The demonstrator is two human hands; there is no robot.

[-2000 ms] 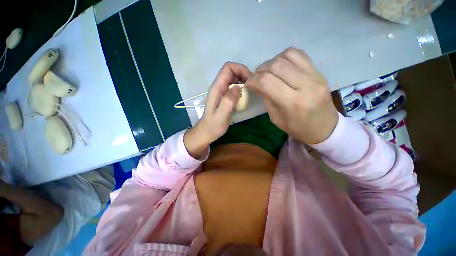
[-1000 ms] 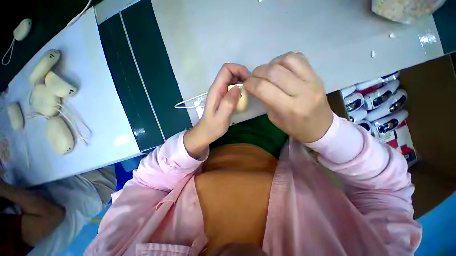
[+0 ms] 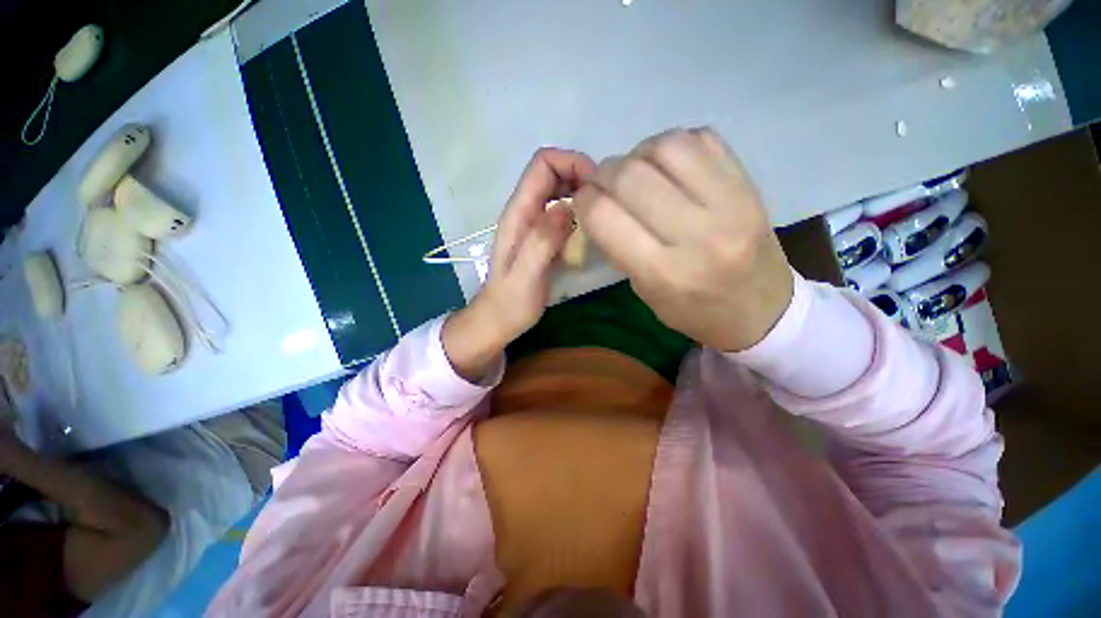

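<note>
A cream handheld unit (image 3: 575,246) is held in my left hand (image 3: 525,248), between thumb and fingers, near the front edge of the sheet. Its thin white cord loop (image 3: 456,254) sticks out to the left. My right hand (image 3: 688,229) is bent over the unit's upper end, with thumb and fingertips close together there. The fingers cover that end, and I cannot tell whether they pinch a small insert.
Several cream units (image 3: 150,328) with cords lie on the left sheet; another (image 3: 80,53) is at the far left. A clear bag of cream chips (image 3: 978,17) and loose chips (image 3: 902,128) are at far right. An open carton (image 3: 1041,229) holds white packed items (image 3: 942,283). A person's arm is lower left.
My right hand has shifted slightly left over the unit and covers more of it. The lone unit at the far left has moved right. My left hand has barely moved.
</note>
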